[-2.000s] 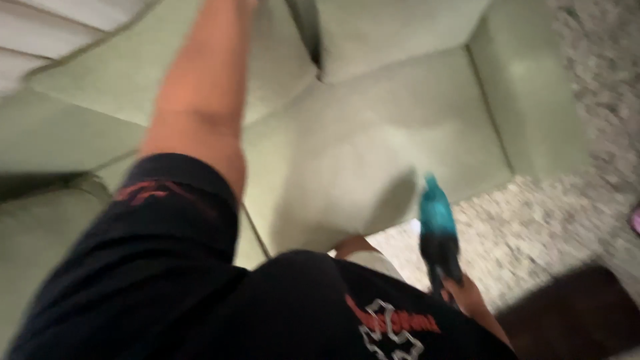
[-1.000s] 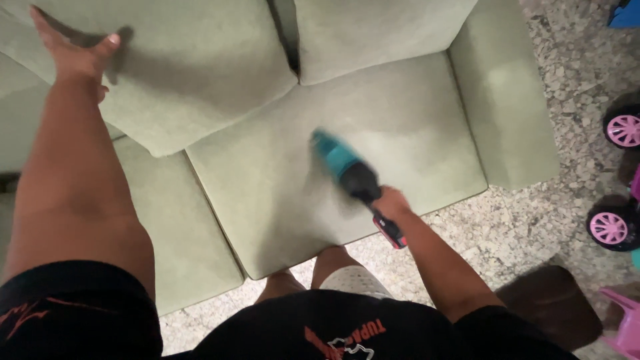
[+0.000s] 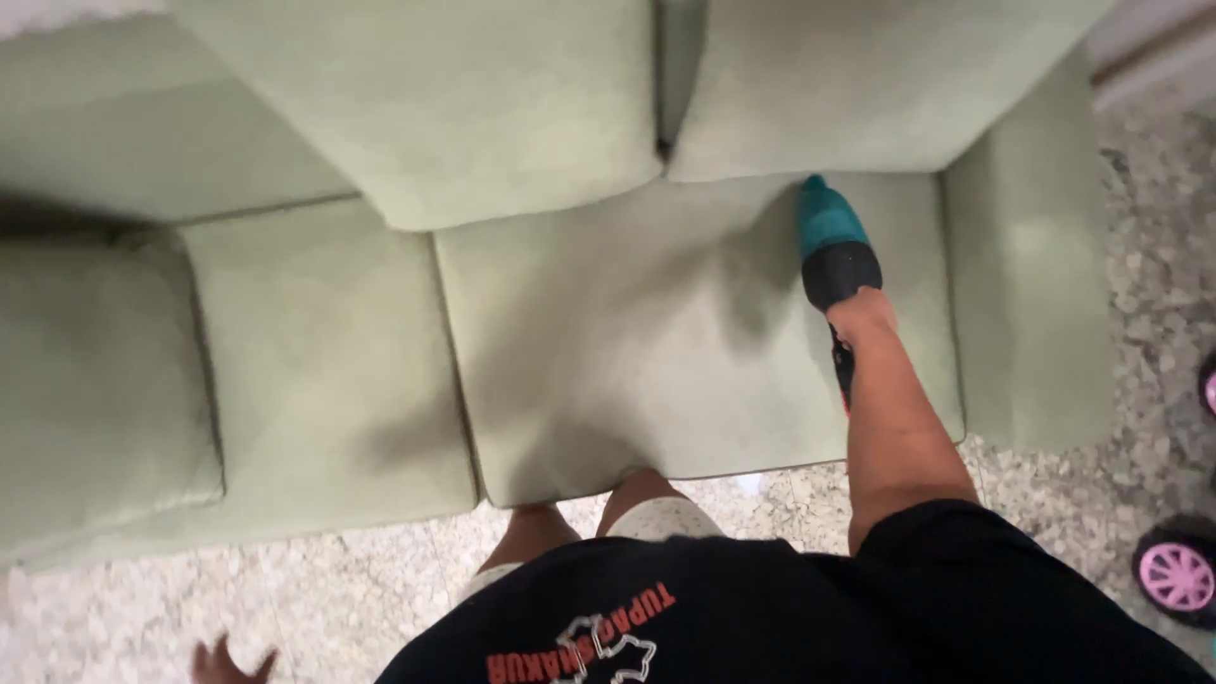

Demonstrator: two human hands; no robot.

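Observation:
My right hand is closed around the handle of a teal and black handheld vacuum cleaner. The vacuum's narrow nozzle points away from me, at the rear of the green sofa's seat cushion, just by the lower edge of the right back cushion. Whether the tip touches the fabric cannot be told. At the lower left, my left hand hangs over the floor with fingers apart, holding nothing; its lower part is cut off by the frame.
The sofa's armrest rises at the right. A large back cushion leans at the middle left. Speckled stone floor runs along the sofa front, where my legs stand close to the seat. A toy wheel with pink spokes is at the right edge.
My left hand has come away from the left back cushion down to the lower left. My right hand has moved the vacuum from the seat's middle toward its back right.

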